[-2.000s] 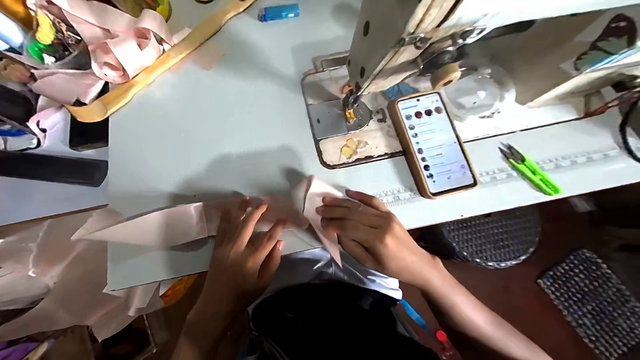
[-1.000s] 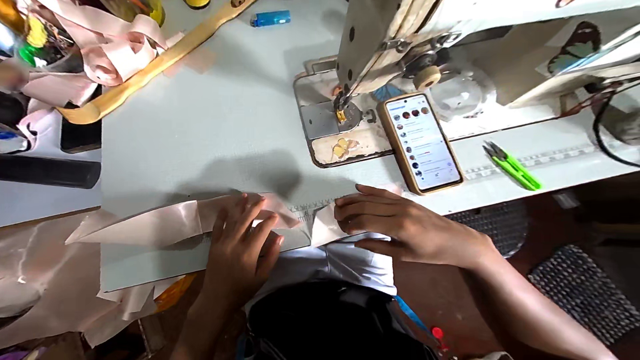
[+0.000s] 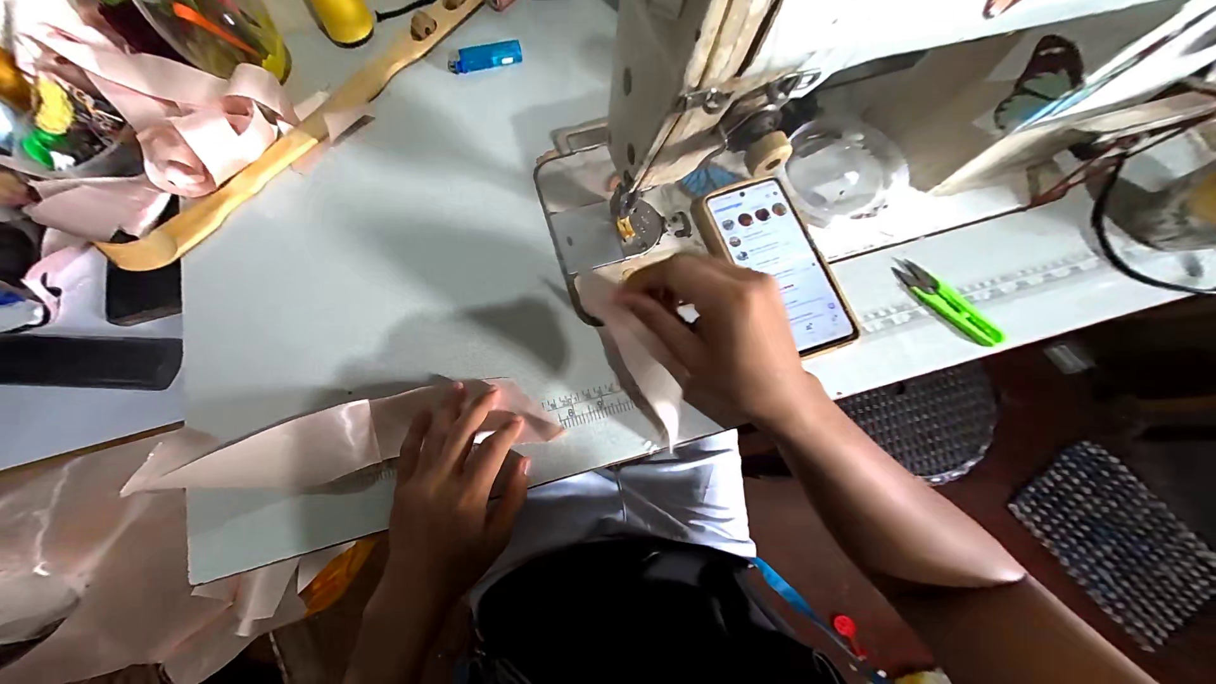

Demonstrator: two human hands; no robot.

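My left hand (image 3: 459, 465) lies with fingers spread on a pale pink fabric strip (image 3: 285, 446), pressing it to the table near its front edge. Pinched between the fingertips of my right hand (image 3: 717, 337) is a smaller pink fabric piece (image 3: 641, 356), lifted at its upper end, with its pointed lower end hanging near the table edge. Part of a printed ruler scale (image 3: 594, 404) shows between the two fabrics. The presser foot and needle area (image 3: 632, 223) of a sewing machine lies just beyond my right hand.
A smartphone (image 3: 784, 266) lies beside the sewing machine (image 3: 665, 95), with green thread snips (image 3: 950, 304) to its right. A blue lighter (image 3: 487, 57), a long wooden stick (image 3: 237, 195) and coiled pink fabric strips (image 3: 190, 142) occupy the back and left. More pink fabric (image 3: 85, 560) hangs at lower left.
My right hand has moved up from the table's front edge toward the sewing machine, raising the small fabric piece. My left hand has stayed on the long strip.
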